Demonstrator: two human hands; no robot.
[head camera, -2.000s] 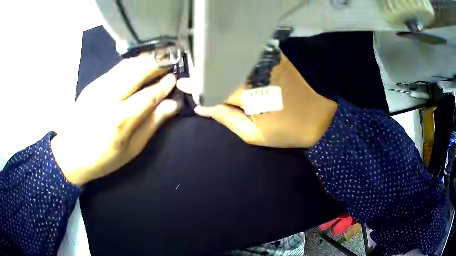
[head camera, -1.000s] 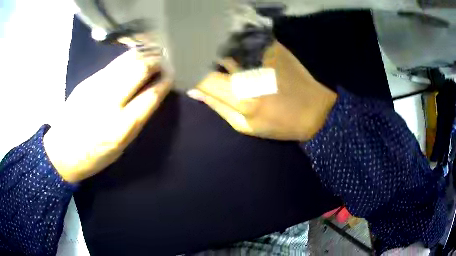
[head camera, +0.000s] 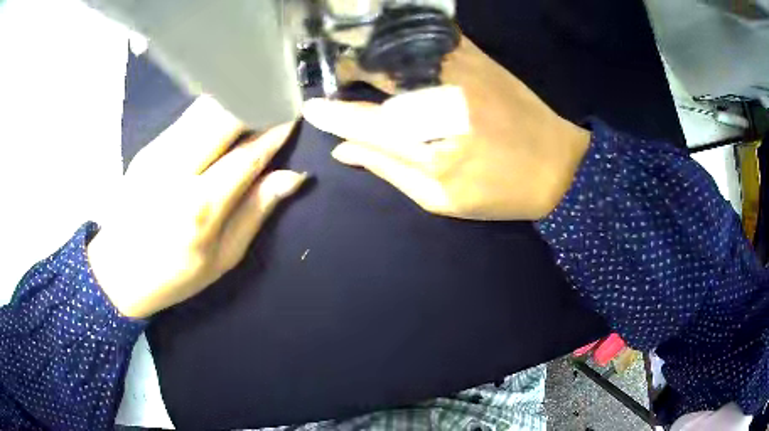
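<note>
A large dark cloth panel (head camera: 362, 303) lies flat under both hands. My left hand (head camera: 190, 206) rests on its left part, fingers towards the machine head and thumb apart; some fingertips are hidden behind the head. My right hand (head camera: 485, 139) lies on the cloth at the right, its index and thumb tips apart near shiny metal parts (head camera: 316, 67) of the machine. Its other fingers are partly hidden. No tool shows in either hand. The pale grey machine head (head camera: 219, 50) overhangs the cloth. A short light thread bit (head camera: 305, 253) lies on the cloth.
A black ribbed machine part (head camera: 411, 38) and a white rectangular patch (head camera: 449, 112) show in front of my right hand. White tabletop (head camera: 59, 126) is at the left. Checked cloth (head camera: 497, 400) shows below the panel, with a pink-red object (head camera: 607, 348) and dark bar at lower right.
The view has shifted, and the machine head now stands higher and further left in the picture. My left thumb and right thumb have moved apart from the other fingertips. Both hands remain on the cloth.
</note>
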